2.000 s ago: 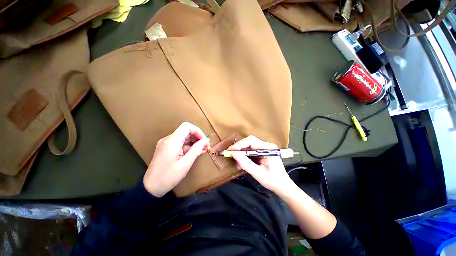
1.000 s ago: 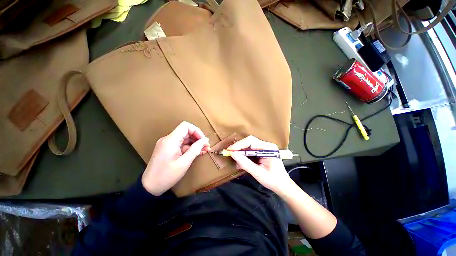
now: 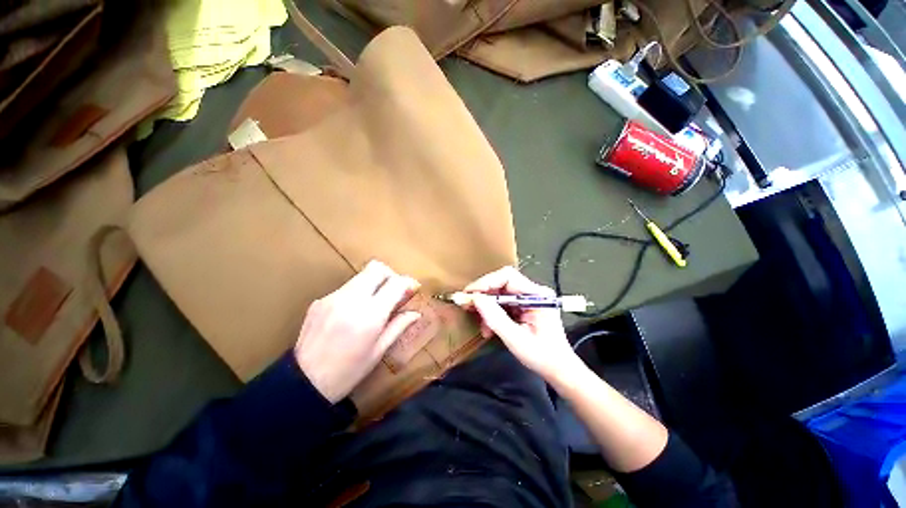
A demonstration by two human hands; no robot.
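A large tan canvas bag (image 3: 348, 179) lies on the dark green table and reaches my lap. A reddish-brown leather patch (image 3: 412, 337) is on its near part. My left hand (image 3: 356, 325) rests on the bag at the patch's left side, fingers bent; whether it pinches the fabric I cannot tell. My right hand (image 3: 519, 319) holds a white-and-dark pen-shaped tool (image 3: 531, 301) like a pen, its tip pointing left at the patch's upper edge. Loose thread ends (image 3: 221, 167) show at the bag's far left edge.
Tan bags (image 3: 75, 248) lie at left, more (image 3: 527, 40) at the far side. Yellow sheets (image 3: 219, 55) are at far left. A red can (image 3: 651, 159), power strip (image 3: 621, 89), black cable (image 3: 566, 243) and yellow-handled tool (image 3: 666, 243) lie right. A blue bin (image 3: 864, 446) is lower right.
The view has shifted, so the table items appear further left. My left hand has come down flatter beside the patch, and more of the patch shows. The tool's tip is now at its upper edge.
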